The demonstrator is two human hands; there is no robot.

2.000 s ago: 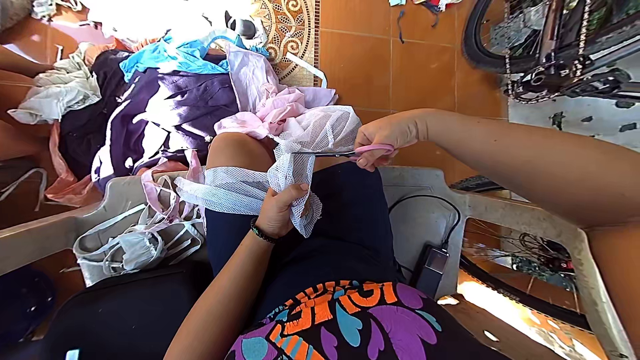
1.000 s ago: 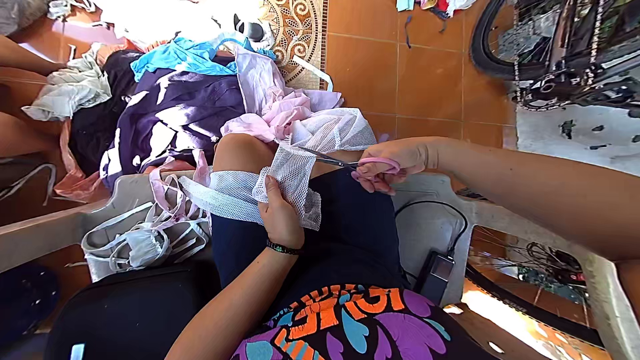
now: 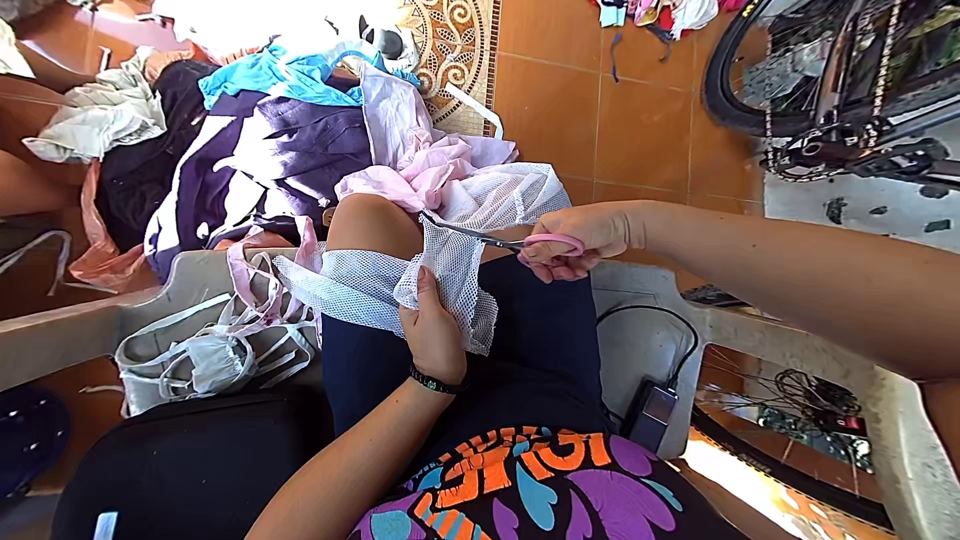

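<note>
White mesh fabric (image 3: 450,262) lies across my lap, and my left hand (image 3: 435,330) grips it near its lower part, thumb on top. My right hand (image 3: 562,241) holds scissors with pink handles (image 3: 556,244). Their blades point left over the upper part of the mesh; whether the tips are parted is hard to tell. More white mesh (image 3: 517,196) and pale pink cloth (image 3: 427,169) lie beyond the blades, by my knee.
Purple cloth (image 3: 300,142) and a blue garment (image 3: 289,75) are piled ahead. Cut straps (image 3: 217,360) and a black case (image 3: 195,465) are at left. Bicycle parts (image 3: 817,154) and a small dark device with a cable (image 3: 652,412) are at right. Another person's bare legs show at far left.
My left hand has shifted its hold on the mesh since two seconds ago. The scissors, then over the fabric by my left hand, are now tilted, with their blades toward its upper edge.
</note>
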